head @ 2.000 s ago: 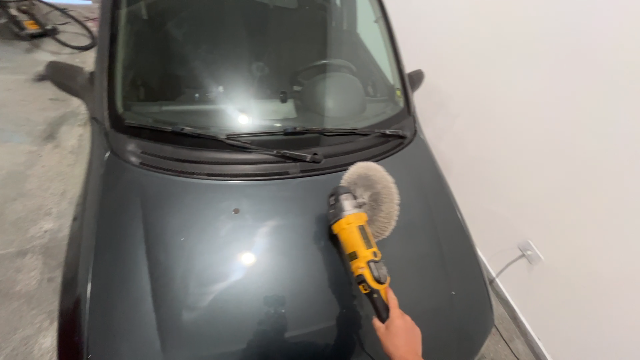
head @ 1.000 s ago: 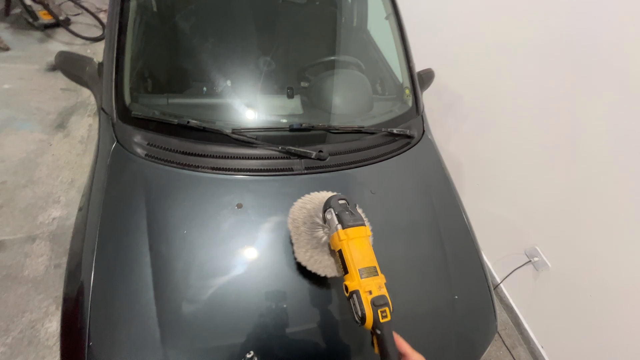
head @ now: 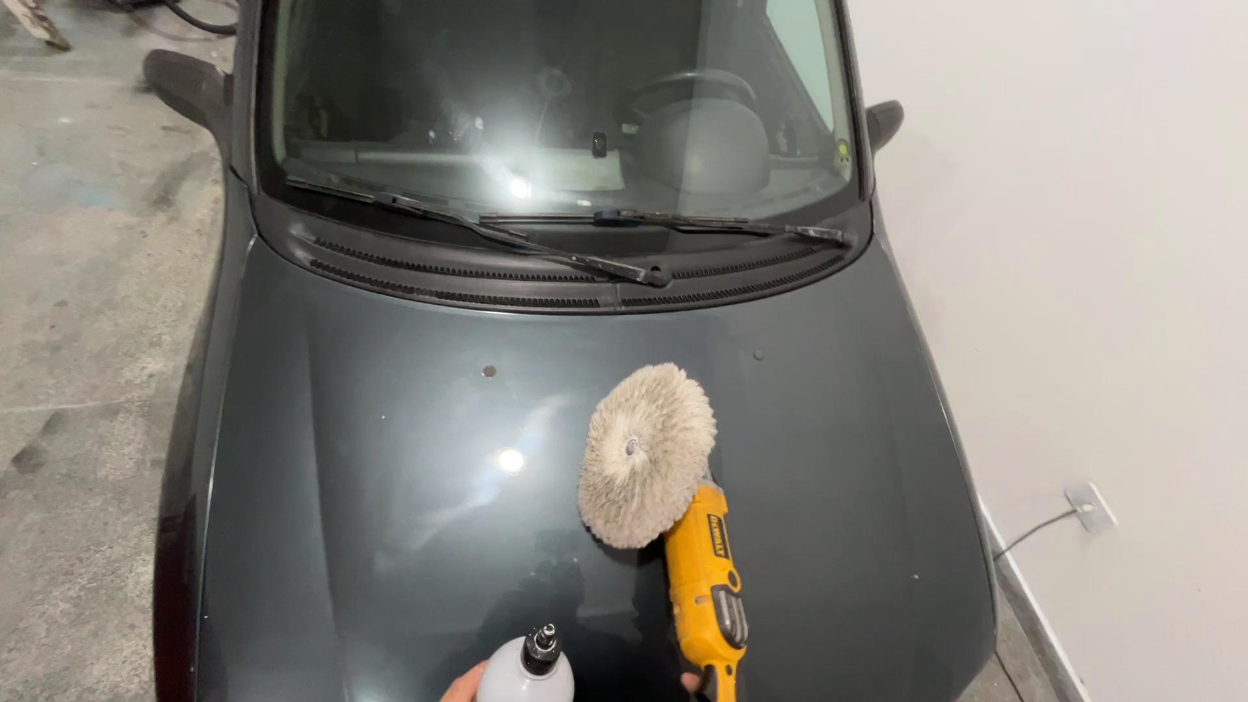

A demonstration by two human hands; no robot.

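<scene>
At the bottom edge my right hand [head: 691, 682] grips the rear handle of a yellow and black DeWalt polisher [head: 704, 575]; only a bit of the hand shows. The polisher's round wool pad [head: 646, 455] is turned up, so that its fluffy face and centre hole are visible. Left of the polisher, my left hand [head: 464, 685] holds a whitish bottle [head: 526, 673] with a black nozzle cap, cut off by the frame's lower edge. Both are over the dark car hood [head: 409, 487], which carries bright light reflections.
Beyond the hood are the wipers [head: 575, 258] and windshield [head: 448, 107]. A white wall [head: 1072, 244] stands close on the right, with an outlet [head: 1090, 507] and a cable plugged in. Concrete floor [head: 88, 292] lies on the left, with a dark hose [head: 200, 19] at the top.
The polisher's pad, lower and turned toward the hood before, now faces up. My left hand and the bottle have come into view at the bottom.
</scene>
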